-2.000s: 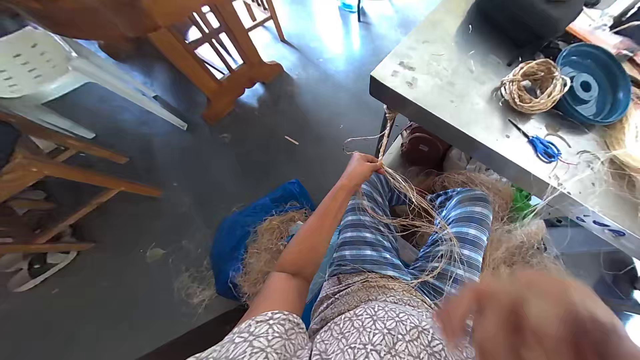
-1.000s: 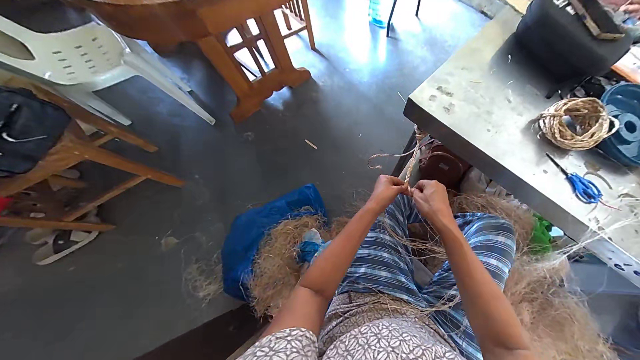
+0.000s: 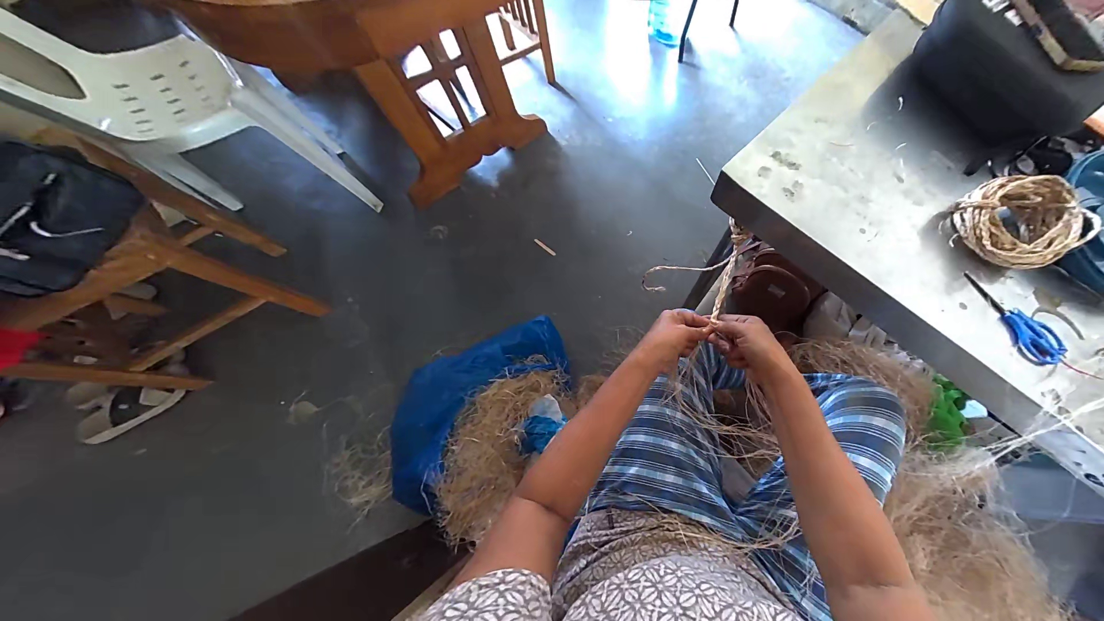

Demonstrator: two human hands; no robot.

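A braided length of plant fiber (image 3: 730,269) hangs down from beside the table corner to my fingers. My left hand (image 3: 678,335) pinches its lower end, and my right hand (image 3: 745,341) grips the strands right beside it, the fingertips nearly touching. Below both hands, loose fiber strands (image 3: 733,431) spread over my lap and the striped blue trousers. One thin strand (image 3: 673,269) curls out to the left of the braid. How the strands cross between my fingertips is too small to tell.
On the metal-topped table (image 3: 849,216) lie a coil of braided rope (image 3: 1022,222) and blue-handled scissors (image 3: 1031,336). A blue bag (image 3: 431,405) of loose fiber (image 3: 487,440) stands on the floor at left. Beyond are a white plastic chair (image 3: 164,95) and a wooden table leg (image 3: 470,129).
My right hand, blurred low at the right two seconds ago, has come up beside my left hand and taken hold of strands. The view has shifted somewhat.
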